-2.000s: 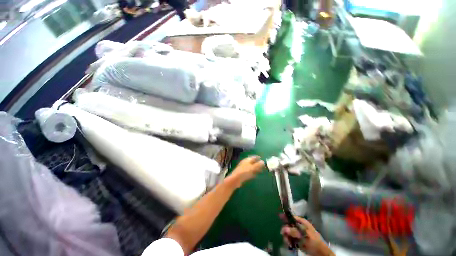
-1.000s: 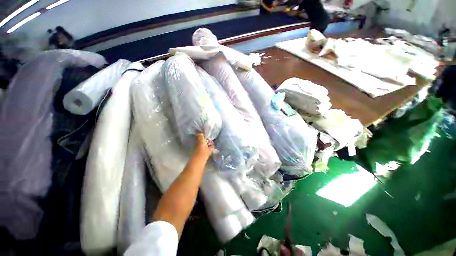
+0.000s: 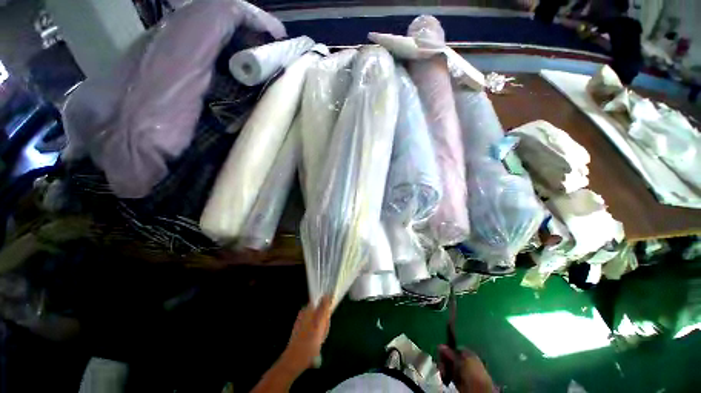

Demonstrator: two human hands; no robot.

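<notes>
My left hand (image 3: 311,328) is closed on the gathered end of clear plastic wrap (image 3: 334,253) and holds it stretched toward me. The wrap covers a whitish fabric roll (image 3: 373,92) lying among other rolls. My right hand (image 3: 467,370), low in the picture and partly dark, holds scissors (image 3: 452,322) by the handles, blades pointing up and away. The blades are apart from the wrap. Whether they are open cannot be told.
White rolls (image 3: 257,153), a pink roll (image 3: 442,138) and a bluish wrapped roll (image 3: 500,199) lie side by side. A pink-lilac wrapped roll (image 3: 161,100) lies left. A brown table (image 3: 553,115) holds pale cloth. Scraps lie on the green floor (image 3: 492,345). People stand at the far right.
The view has swung back toward the rolls. My left hand took hold of the wrap end and has pulled it toward me, stretching it. The scissors have come higher into view.
</notes>
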